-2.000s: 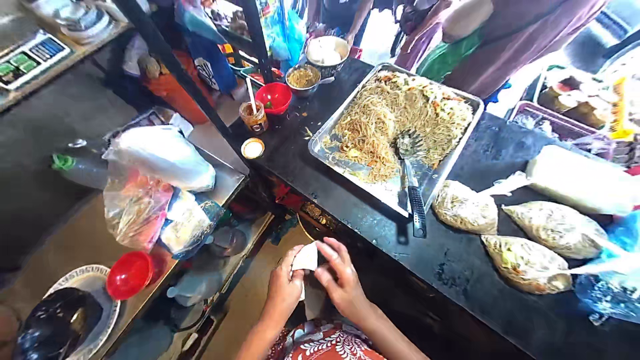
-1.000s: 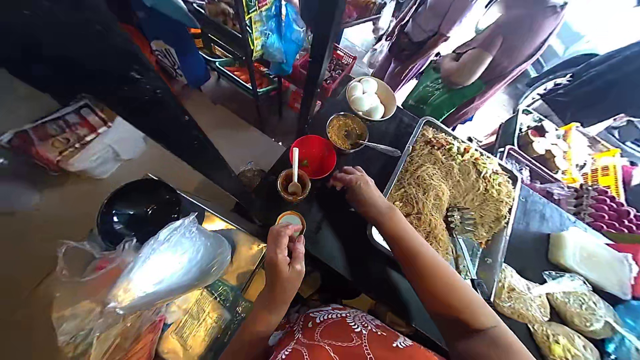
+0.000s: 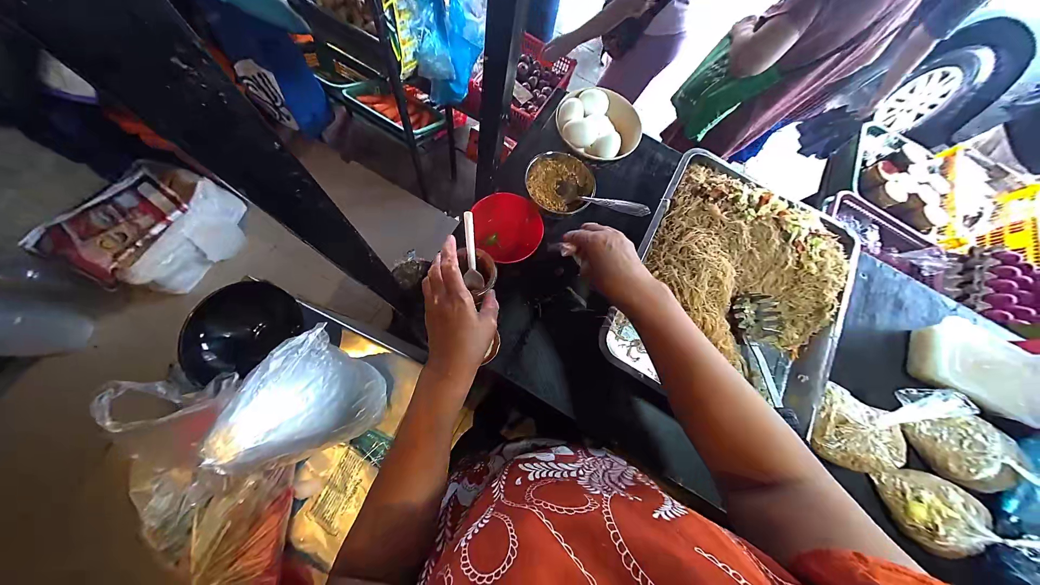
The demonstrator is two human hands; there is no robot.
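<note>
My left hand [image 3: 460, 313] is curled around the side of a small jar [image 3: 485, 272] with a pale-handled spoon [image 3: 470, 242] standing in it. Behind the jar sits a red plastic bowl [image 3: 508, 227]. To the right of that bowl, my right hand [image 3: 600, 253] is above the black table with its fingers bent together; whether anything small is between them cannot be told. Past it lies a metal tray [image 3: 845, 268] of noodles [image 3: 707, 244] with a slotted serving utensil [image 3: 760, 325]. A round lid is partly hidden under my left wrist.
A bowl of ground seasoning [image 3: 556, 180] with a metal spoon and a bowl of peeled eggs [image 3: 593, 130] stand at the back. Bagged noodles [image 3: 934, 512] lie at right. Plastic bags [image 3: 292, 406] and a black bowl [image 3: 240, 329] are at left. A black post [image 3: 496, 97] rises behind the table; people stand beyond.
My left hand has moved from the round lid up to the jar. Two seconds ago both hands were together with a white thing between them. My right hand remains near the red bowl since the last frame.
</note>
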